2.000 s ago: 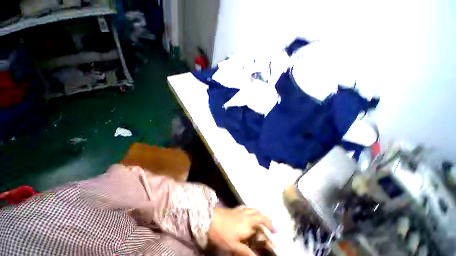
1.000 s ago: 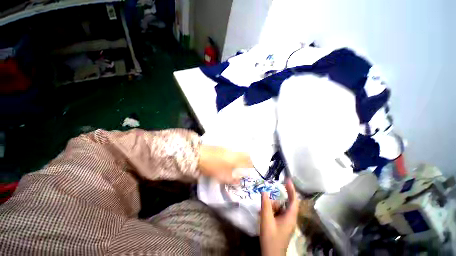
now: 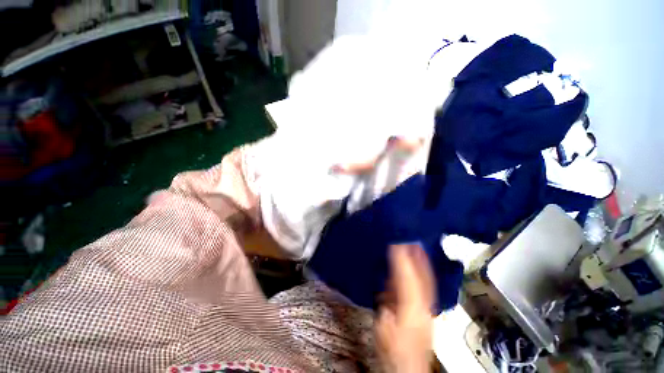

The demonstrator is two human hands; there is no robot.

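A large white garment panel (image 3: 327, 95) spreads over the table and drapes over my left forearm. My left hand (image 3: 378, 156) is blurred and partly covered, its fingers gripping the white cloth. A navy garment panel (image 3: 371, 244) runs from the heap to the table's front edge and hangs toward my lap. My right hand (image 3: 409, 309) is blurred at the bottom centre, over the navy cloth's near edge; whether it grips the cloth is unclear.
The overlock machine (image 3: 641, 273) is at the right, with its pale cloth plate (image 3: 535, 266) left of it. Trimmings (image 3: 510, 350) lie below. More navy cloth (image 3: 502, 109) is heaped against the wall. A cluttered shelf (image 3: 153, 84) stands on the green floor (image 3: 116, 171) at left.
The blue-printed white piece between my hands is no longer visible. White cloth now covers my left forearm, and navy cloth reaches the front edge. My left hand has moved up and away from me.
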